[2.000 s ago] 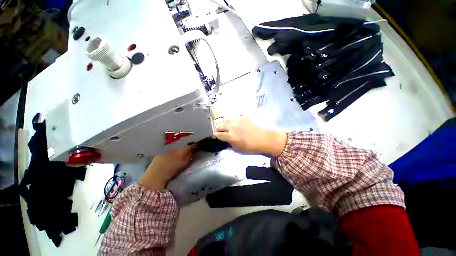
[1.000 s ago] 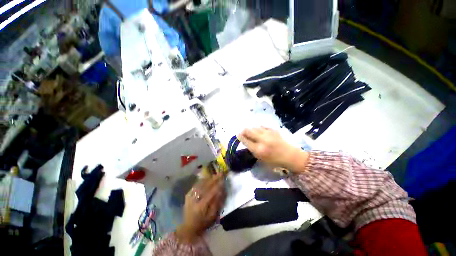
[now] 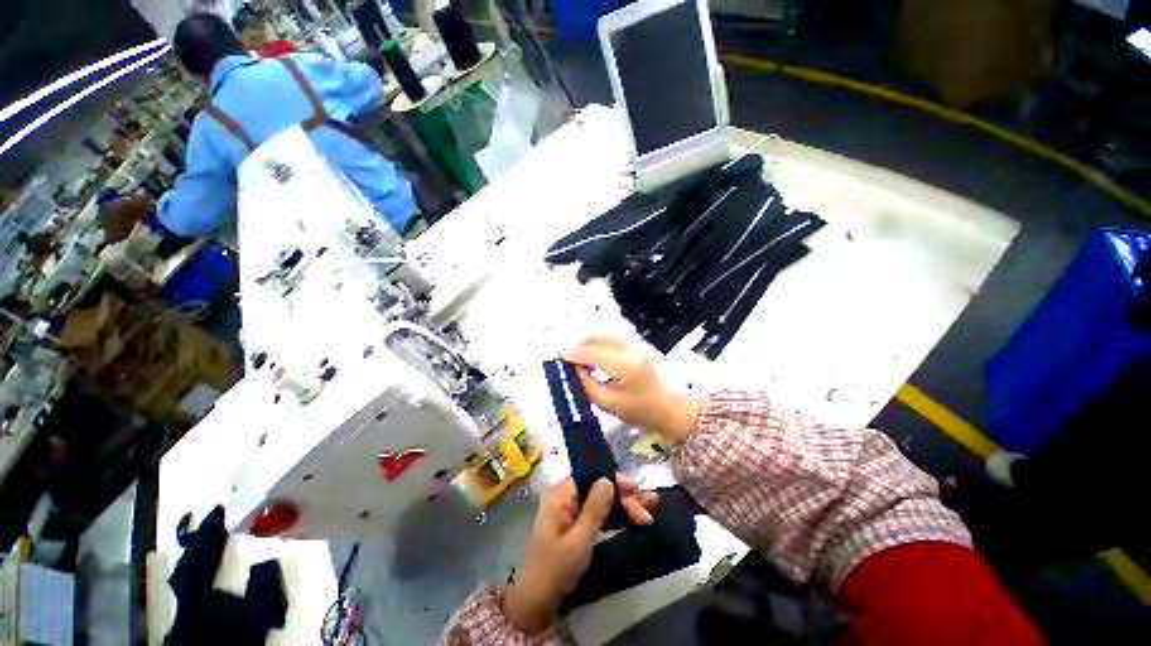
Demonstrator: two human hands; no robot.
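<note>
A black zipper piece [image 3: 579, 429] with a pale line near its top is stretched between my hands, above the bed and to the right of the yellow guard [image 3: 502, 457]. My right hand [image 3: 627, 382] pinches its upper end. My left hand [image 3: 577, 533] grips its lower end, thumb on top. The white sewing machine head [image 3: 360, 442] with a red logo stands to the left. A black fabric piece [image 3: 650, 552] lies on the table near my body, partly behind my left hand.
A zipper pile [image 3: 707, 252] lies at the back right, before a dark-screened panel [image 3: 661, 78]. Black fabric pieces [image 3: 208, 587] and a cord loop [image 3: 341, 621] lie at left. A person in light blue [image 3: 271, 120] is beyond the machine. A blue container [image 3: 1073, 341] stands at far right.
The black piece has come away from the needle area and is now held stretched out between both hands. The view has tilted up, showing more of the room.
</note>
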